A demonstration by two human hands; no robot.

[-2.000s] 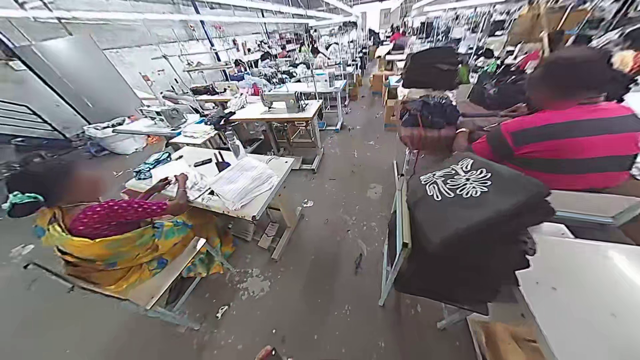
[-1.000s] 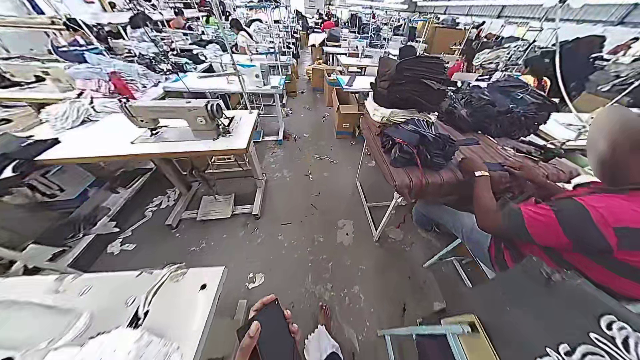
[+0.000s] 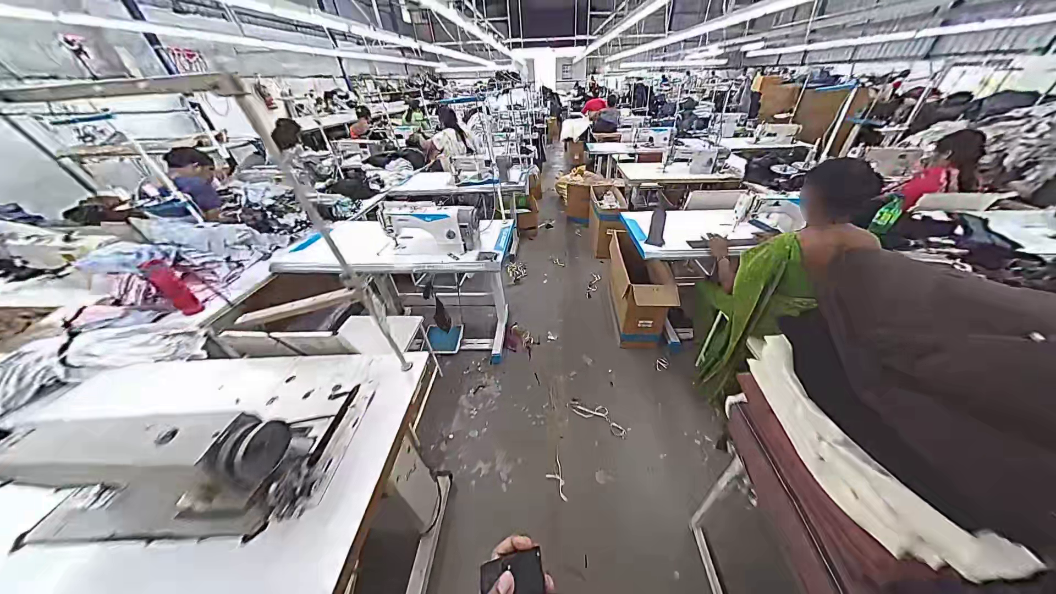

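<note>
At the bottom edge, my left hand [image 3: 506,554] grips a small black flat object [image 3: 523,569], perhaps a phone, with the thumb over its near face and fingers around its far and right edges. The wrist is cut off by the frame, and only part of the object shows. It is held over the grey floor of an aisle, touching nothing else visible. My right hand does not show.
A white table [image 3: 363,412] with a sewing machine [image 3: 239,462] stands near left; a maroon padded table [image 3: 784,478] bearing dark and cream fabric is near right. Ahead right are cardboard boxes [image 3: 642,301] and a seated person in green [image 3: 763,280]. Thread scraps [image 3: 598,417] litter the aisle floor [image 3: 528,445].
The view has moved forward along the aisle and tilted up. The person in striped red and the stack of black printed fabric have left view. The black object remains in my hand.
</note>
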